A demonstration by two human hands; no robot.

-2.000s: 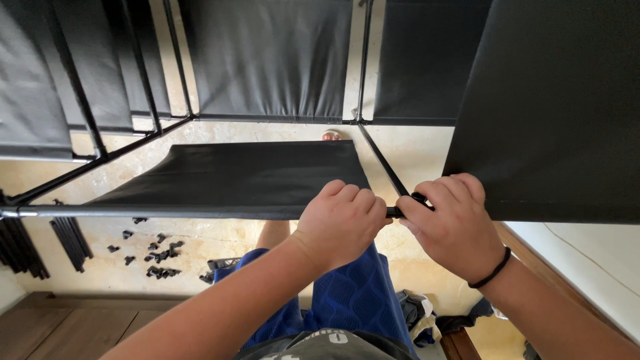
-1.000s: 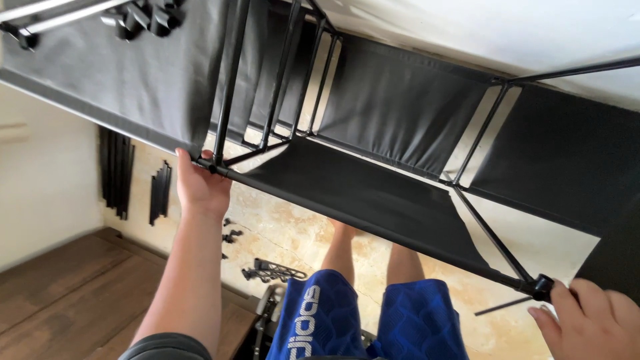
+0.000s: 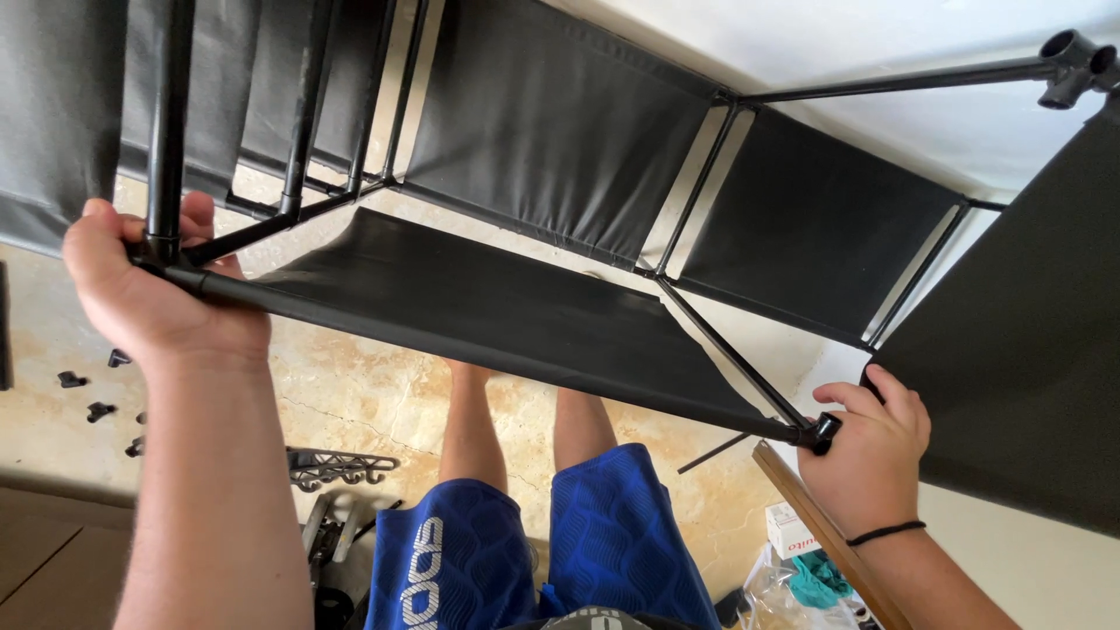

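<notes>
A rack of black tubes with black fabric panels stretches across the view. My left hand (image 3: 166, 289) is wrapped around a black corner connector (image 3: 164, 249), where an upright tube (image 3: 171, 122) meets the front tube. From there a black fabric shelf (image 3: 525, 319) spans to the right, its front edge sleeved over a tube. My right hand (image 3: 866, 437) rests against the open-ended connector (image 3: 822, 432) at the shelf's right end, fingers spread. Just beyond those fingers hangs a large black fabric panel (image 3: 1032, 350); whether they touch it I cannot tell.
Loose black connectors (image 3: 101, 411) lie on the floor at left, near a black plastic hook rack (image 3: 341, 466). A wooden edge (image 3: 827, 534), a white box (image 3: 787, 530) and a plastic bag (image 3: 770, 586) are at lower right. Another connector (image 3: 1072, 66) juts out at upper right.
My hands, together at one joint two seconds ago, are now far apart at the shelf's two front corners. My right hand's fingers have spread since one second ago. The view has turned.
</notes>
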